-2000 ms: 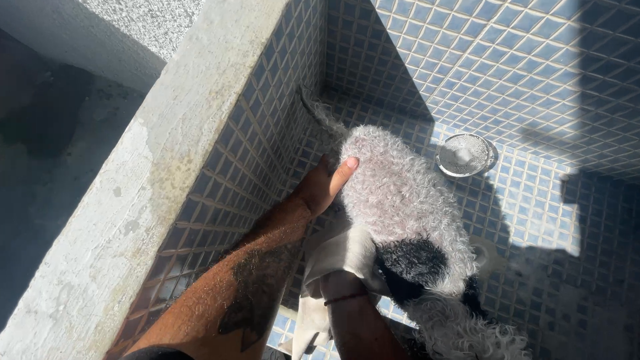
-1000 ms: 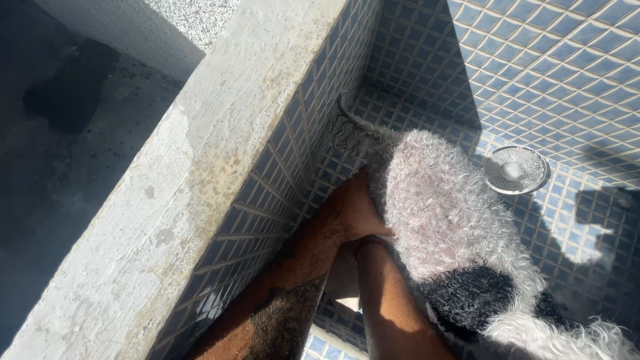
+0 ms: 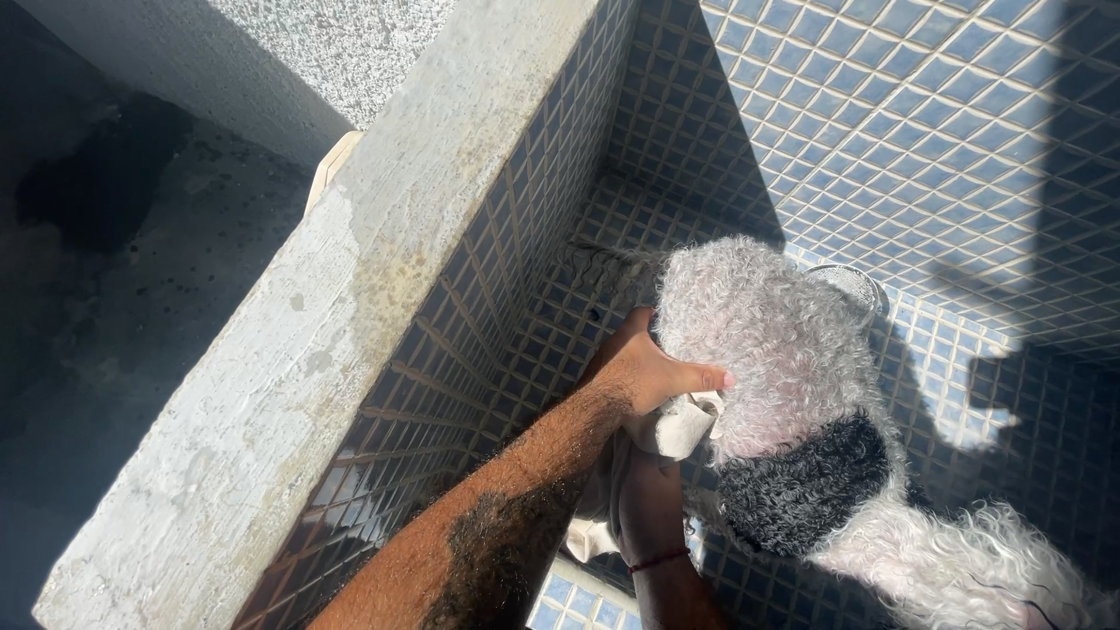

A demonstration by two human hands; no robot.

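Note:
A curly-coated dog (image 3: 761,341), white with a black patch, stands in a blue-tiled basin, its head toward the lower right. My left hand (image 3: 652,367) grips its hindquarters, the thumb spread over the near flank and the fingers mostly hidden behind the body. Below it, largely covered by my left forearm, my right hand (image 3: 647,490) is beside the dog's belly with a cream cloth (image 3: 685,429) bunched at it. The right fingers are hidden in the cloth and shadow. A thin red bracelet (image 3: 659,560) circles my right wrist.
A thick concrete ledge (image 3: 350,289) runs diagonally along the left of the basin. Beyond the dog's back, a round pale dish or drain cover (image 3: 844,284) lies partly hidden. The tiled wall (image 3: 892,114) rises behind it. A pale edge of some object (image 3: 331,171) shows past the ledge.
My left thumb now lies spread on the dog's flank. The cream cloth, mostly hidden a second ago, shows between my hands and the dog. The dog's body now partly covers the round object.

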